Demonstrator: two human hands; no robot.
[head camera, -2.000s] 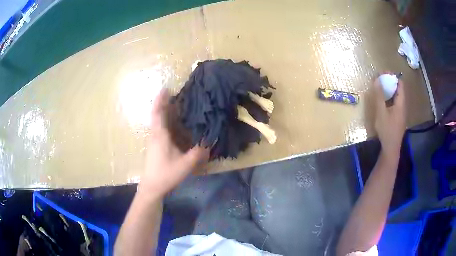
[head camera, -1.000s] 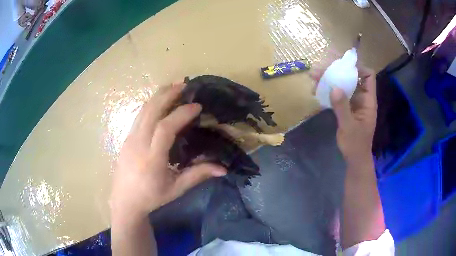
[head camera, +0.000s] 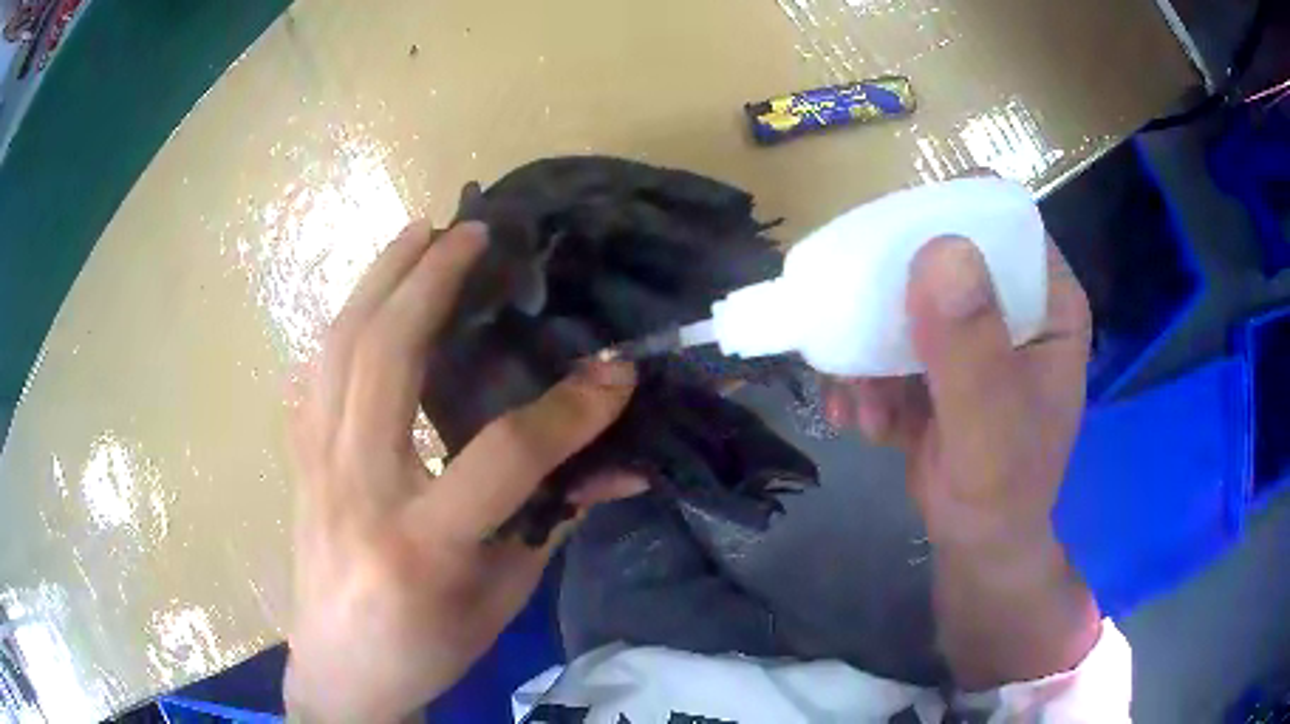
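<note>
The black feathered body (head camera: 608, 255) is held above the lap at the table's edge, its ragged ends pointing right. My left hand (head camera: 453, 467) grips it from the left, fingers spread over it and one fingertip at its middle. My right hand (head camera: 990, 382) holds the white glue bottle (head camera: 905, 276) tilted sideways, its thin nozzle pointing left at the middle of the black body, close to my left fingertip. Whether the tip touches is hard to tell. The cream legs are mostly hidden.
A small blue-and-yellow packet (head camera: 832, 109) lies on the shiny tan table (head camera: 608, 71) beyond the bottle. A green surface (head camera: 142, 127) curves along the left. Blue crates (head camera: 1160, 495) stand on the floor at right.
The glue bottle has come in from the right and turned from nozzle-up to nozzle-left, at the black body. My left hand has turned the body, and the cream leg no longer shows clearly.
</note>
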